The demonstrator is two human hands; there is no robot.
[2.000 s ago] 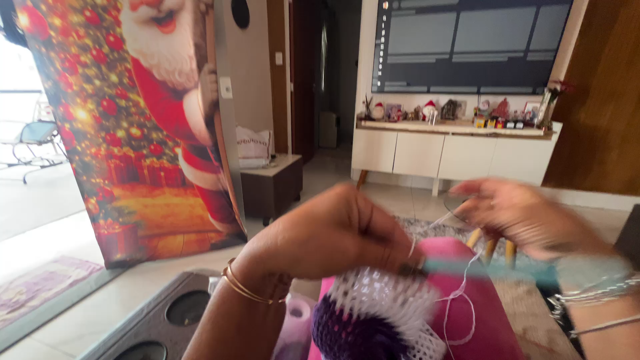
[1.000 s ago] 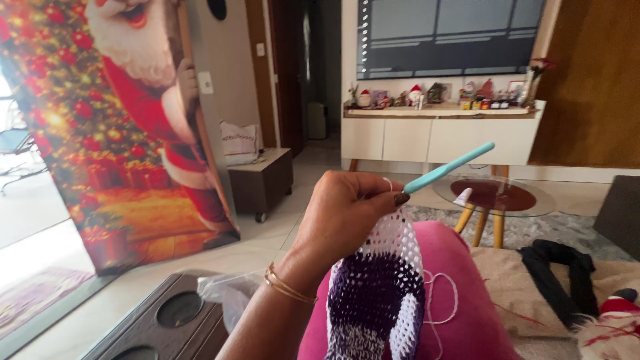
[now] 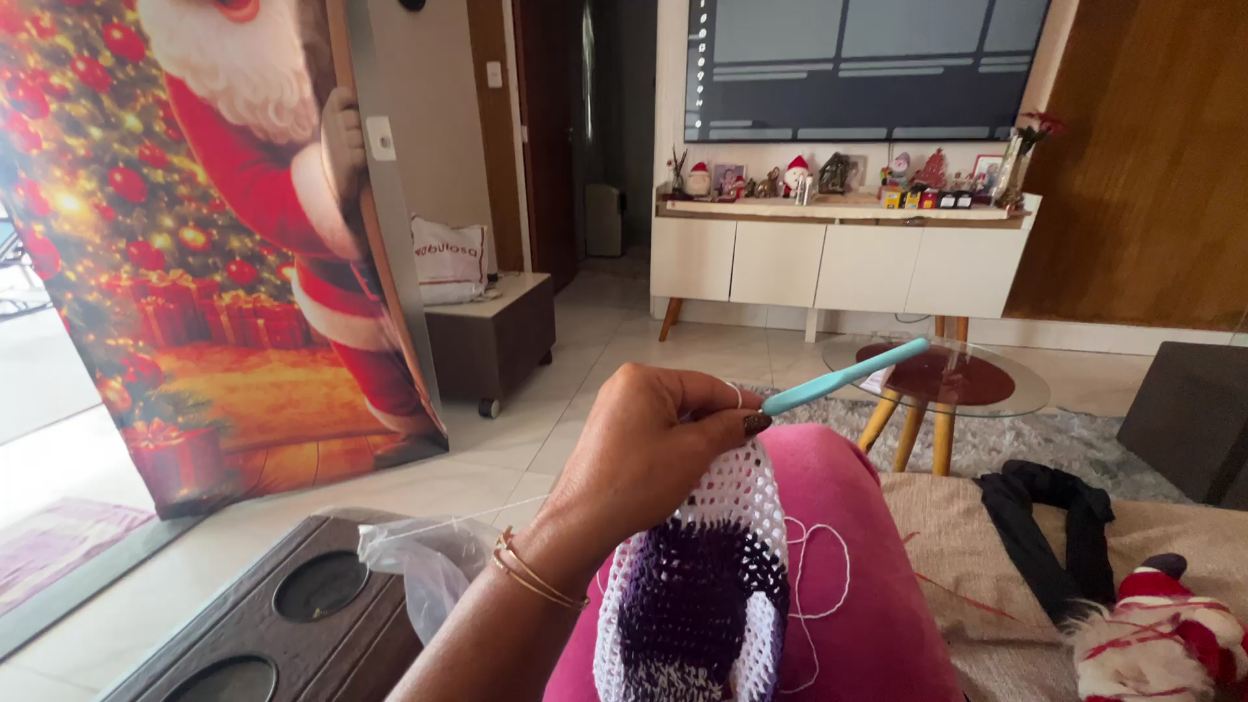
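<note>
My left hand pinches the top edge of a white and purple crocheted piece between thumb and fingers. A light blue crochet hook handle juts out from the fingertips up to the right; its far end is hidden in the grip. White yarn is looped over the index finger. The piece hangs down over a leg in pink trousers, and a loose strand of white yarn curls on the pink cloth beside it. My right hand is out of view.
At lower left lies a dark tray with round recesses, a clear plastic bag at its edge. On the right, black cloth and a red and white plush figure rest on beige fabric. A glass-topped table stands beyond.
Two seconds ago both hands were at the crochet work; my right hand has left the view. The left hand keeps its hold on the piece, and the hook points up to the right.
</note>
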